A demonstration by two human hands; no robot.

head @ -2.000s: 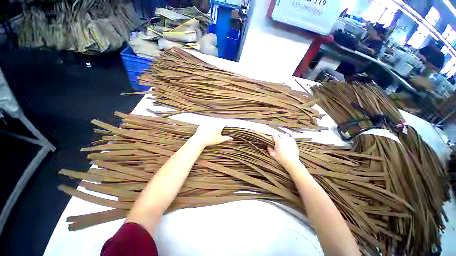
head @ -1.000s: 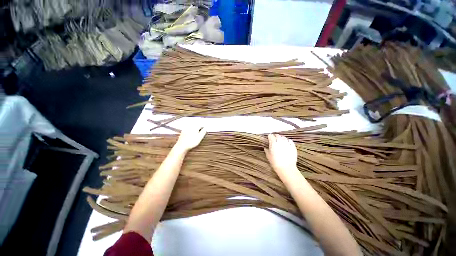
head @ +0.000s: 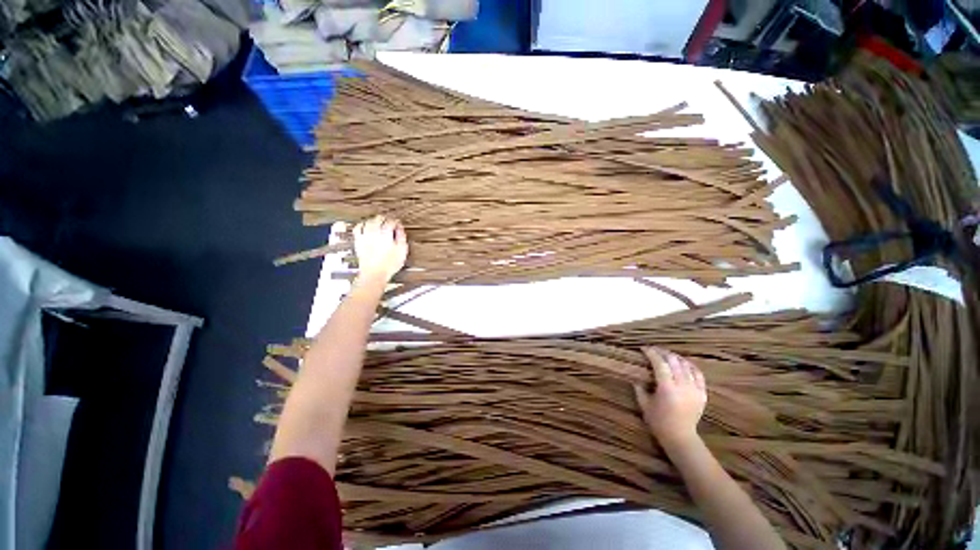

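Observation:
A wide pile of brown strips (head: pixel 494 430) lies across the near side of the white table (head: pixel 537 312). A second pile of brown strips (head: pixel 559 193) lies behind it. My left hand (head: pixel 380 249) is on the near left edge of the far pile, fingers pointing away; whether it grips any strips is unclear. My right hand (head: pixel 674 395) rests on the near pile, right of its middle, fingers bent over strips; its grip is unclear. A few loose strips lie between the piles. I see no cutter in either hand.
A thick hank of strips (head: pixel 833 150) with a black tie (head: pixel 903 249) and pale band (head: pixel 926 281) lies at the right. A blue crate (head: pixel 292 102) and heaped cloth pieces (head: pixel 129 48) are at the back left. A metal-framed stand (head: pixel 161 424) is at the left.
My left hand has moved from the near pile's back edge to the far pile. My right hand has shifted right on the near pile. The view has tilted further down.

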